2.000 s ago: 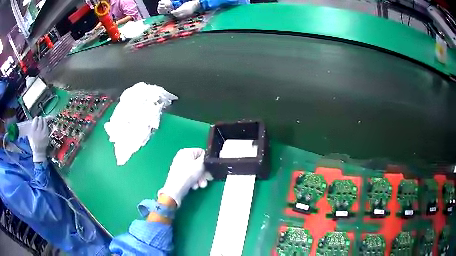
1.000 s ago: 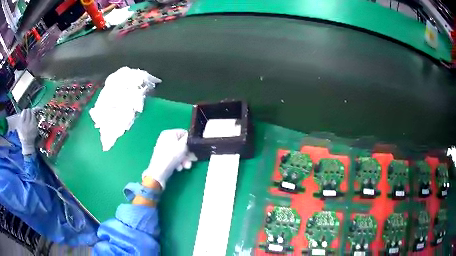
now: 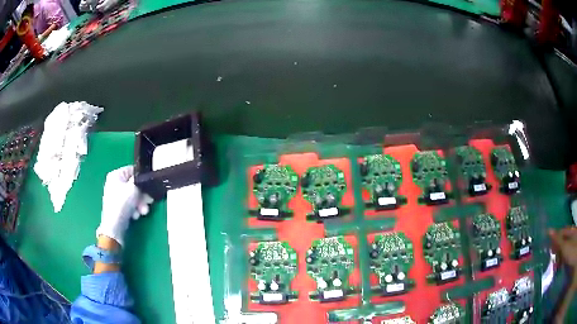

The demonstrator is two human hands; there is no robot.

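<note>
My left hand (image 3: 119, 205), in a white glove with a blue wrist strap, has its fingers curled against the near left corner of the black open-topped box (image 3: 169, 180). A white label strip (image 3: 190, 253) runs from the box toward me; a white piece lies inside it. At the right lies a clear tray (image 3: 237, 253) with rows of green circuit boards (image 3: 273, 190) over red. The visible full boards carry white labels on their black edge parts. My right hand (image 3: 569, 250), bare, is blurred and cut off by the right edge, beside the tray; its grip is unclear.
A white crumpled heap (image 3: 63, 149) lies at left on the green mat (image 3: 44, 234). Another board tray (image 3: 14, 164) is at the far left, above a blue sleeve (image 3: 28, 281). The dark belt (image 3: 285, 69) crosses behind. A white glove (image 3: 520, 138) lies behind the tray's right end.
The view has turned right, so the box, heap and tray sit further left and more of the tray shows. My right hand has come into view at right. My left hand stays at the box.
</note>
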